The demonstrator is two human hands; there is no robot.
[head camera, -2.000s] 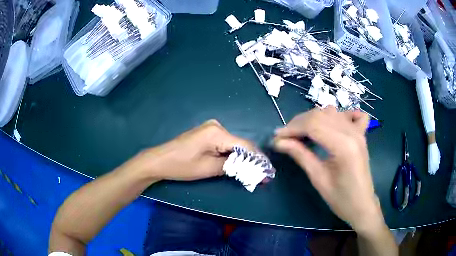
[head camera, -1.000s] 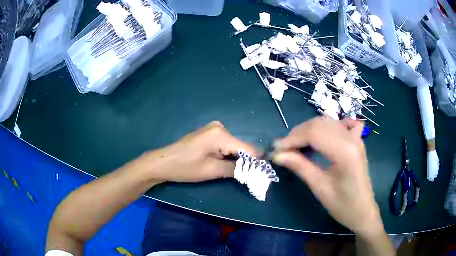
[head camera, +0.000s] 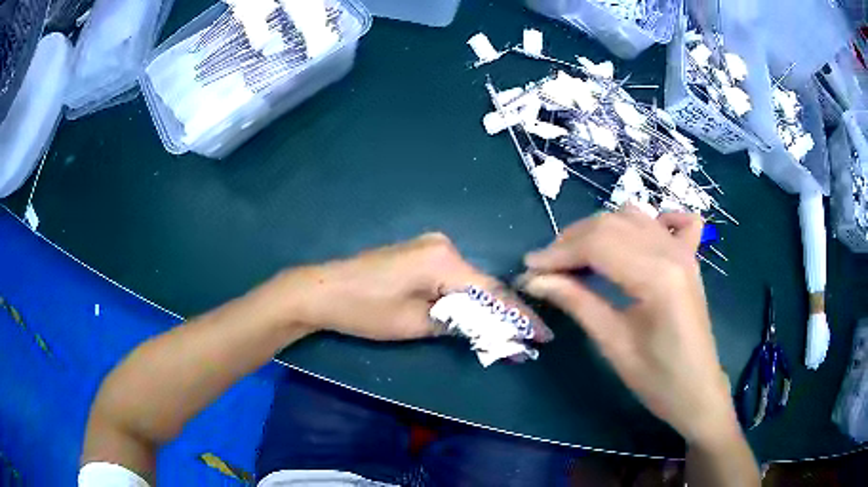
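My left hand [head camera: 400,290] holds a fanned bundle of tagged pins [head camera: 481,323] near the bench's front edge. Its white tags lie side by side, with a row of small round ends along the top. My right hand [head camera: 633,304] is just right of the bundle, thumb and forefinger pinched at its far side. A blue handle end [head camera: 707,236] shows behind my right hand; I take it as the fine-tipped hand tool, its tip blurred between the fingers. A tangled heap of tagged pins [head camera: 600,133] lies beyond my right hand.
A clear box of aligned pins [head camera: 228,122] stands at the back left, beside clear lids [head camera: 107,67]. Open plastic bins [head camera: 712,124] stand at the back right. Blue-handled pliers [head camera: 764,376] and a white wrapped bundle [head camera: 814,257] lie at the right.
The view has shifted, so the bench items sit further right. The bundle in my left hand has tilted, showing its round ends more clearly. My right hand stays beside it.
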